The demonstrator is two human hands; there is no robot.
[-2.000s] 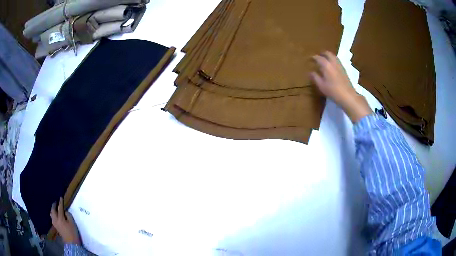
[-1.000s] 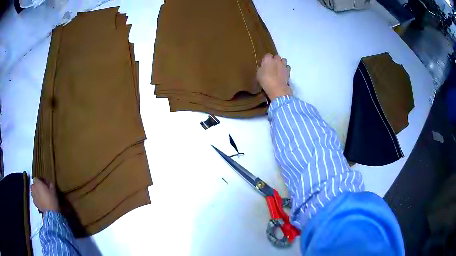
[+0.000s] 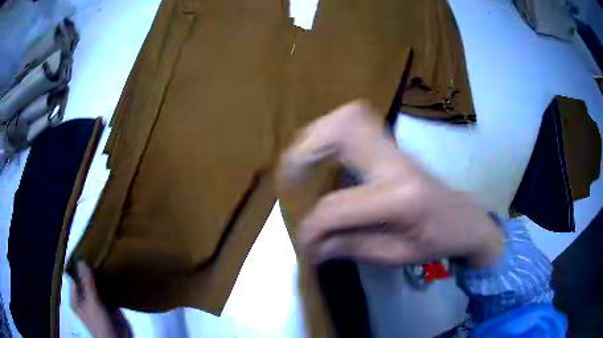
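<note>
My right hand (image 3: 390, 211), large and blurred near the centre, pinches the edge of a brown front panel (image 3: 423, 20) raised off the table. The panel's dark side shows below and beside my fingers. My left hand (image 3: 96, 304), partly cut off by the bottom edge, grips the lower left corner of the stacked brown panels (image 3: 198, 132). That stack lies left of centre and its lower edge is rumpled. The shears show only as a bit of red handle (image 3: 436, 270) and wrapped loop below my right wrist; their blades are hidden.
A dark panel with a brown edge band (image 3: 43, 218) lies at the far left. A two-tone dark and brown piece (image 3: 578, 152) lies at the far right. Rolled grey bundles (image 3: 33, 86) are at the upper left. More brown panels (image 3: 456, 99) lie behind my right hand.
My right hand has moved from the right stack's edge toward the camera, lifting a brown panel leftward over the left stack. My left hand is now at the left stack's lower corner.
</note>
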